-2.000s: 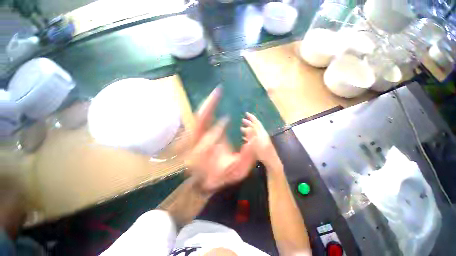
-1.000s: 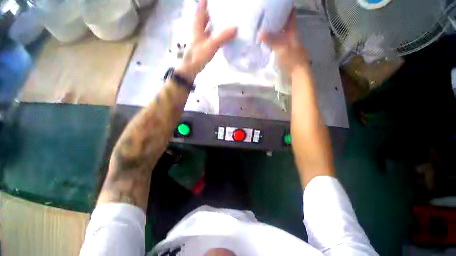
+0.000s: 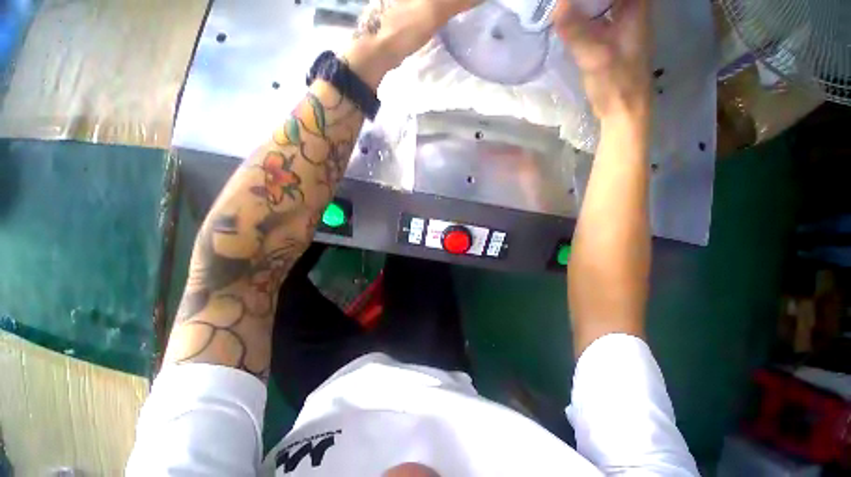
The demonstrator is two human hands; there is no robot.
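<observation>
A white plastic part (image 3: 534, 9) shows at the top edge, mostly cut off, above the pale round fixture (image 3: 495, 42). Crumpled whitish film (image 3: 448, 84) lies around the fixture. My left hand (image 3: 420, 20) reaches to the top edge left of the part. Its fingers are cut off, so its grip cannot be told. My right hand (image 3: 605, 42) is at the right side of the part with bent fingers. Whether it grips the part is unclear.
The grey metal plate (image 3: 243, 84) has a dark front panel with a green button (image 3: 333, 214), a red button (image 3: 456, 239) and another green button (image 3: 564, 253) by my right forearm. Cardboard (image 3: 93, 70) lies at left, a fan guard (image 3: 793, 37) at upper right.
The view has shifted closer to the plate. The white housing held between both hands a second ago is now mostly beyond the top edge, and the round fixture shows more.
</observation>
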